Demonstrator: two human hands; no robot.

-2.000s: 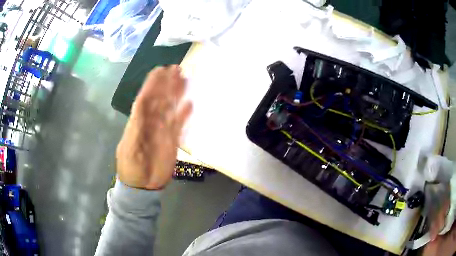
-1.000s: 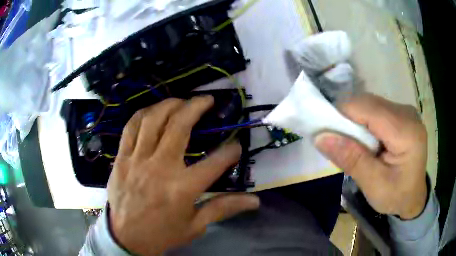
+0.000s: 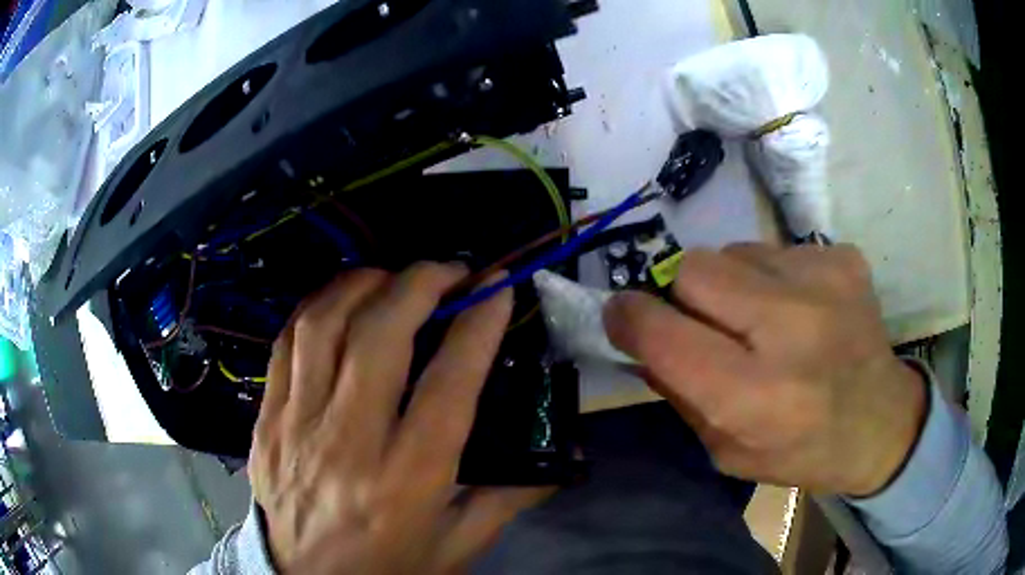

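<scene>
The black socket housing (image 3: 506,438) lies open on the white board, its other shell (image 3: 242,124) tilted up behind with large round holes on its outside. My left hand (image 3: 377,393) rests over the open shell, fingers spread at the blue and red-brown wires (image 3: 540,261); whether it grips them is unclear. My right hand (image 3: 776,359) holds a white glue bag (image 3: 579,320), its pointed end at the shell's right end. The small circuit board (image 3: 635,261) with a yellow component hangs beside my right fingers. A small black plug-like part (image 3: 689,165) is at the wire ends.
A white wrapped bundle tied with a band (image 3: 751,84) lies behind my right hand. White trim frames (image 3: 133,96) and a clear plastic bag (image 3: 51,146) are at the far left. A dark rod (image 3: 745,17) lies at the top. The board's taped edge is near my body.
The far shell has tipped up and shows its outer face. The glue bag has moved left and down to the shell's end. The wires and black plug-like part now show beyond my left fingers.
</scene>
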